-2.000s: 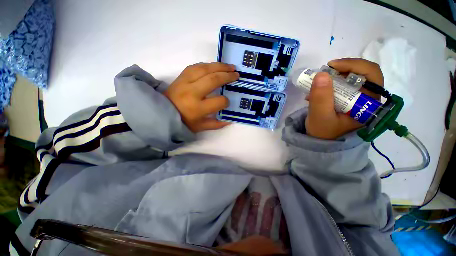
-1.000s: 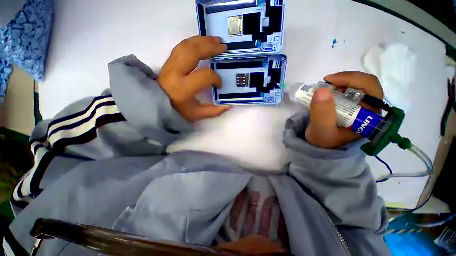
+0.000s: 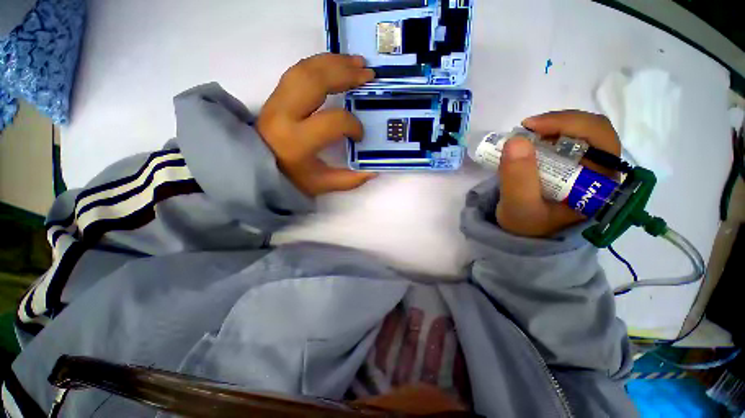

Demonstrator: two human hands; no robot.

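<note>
Two light blue housings with black and silver areas inside lie one above the other. The upper housing [image 3: 412, 59] is cut by the top edge of the picture and shows a plain silver-gold square. The lower housing [image 3: 384, 155] shows a gridded metal contact. My left hand [image 3: 306, 126] grips their left edges with spread fingers. My right hand [image 3: 531, 184] is closed around the glue syringe [image 3: 555, 177], thumb on top. The syringe's pale tip is at the lower housing's right side; whether it touches is unclear.
A green cap [image 3: 622, 208] sits at the syringe's rear, with a clear air hose [image 3: 682, 245] and thin dark cord to the right. A crumpled white wipe [image 3: 645, 110] lies at the upper right. A bag of blue parts [image 3: 41, 57] is at the upper left.
Since the first frame, both housings have moved up and slightly left. The syringe tip has come to the lower housing's right side. In the last second, the syringe has shifted slightly left.
</note>
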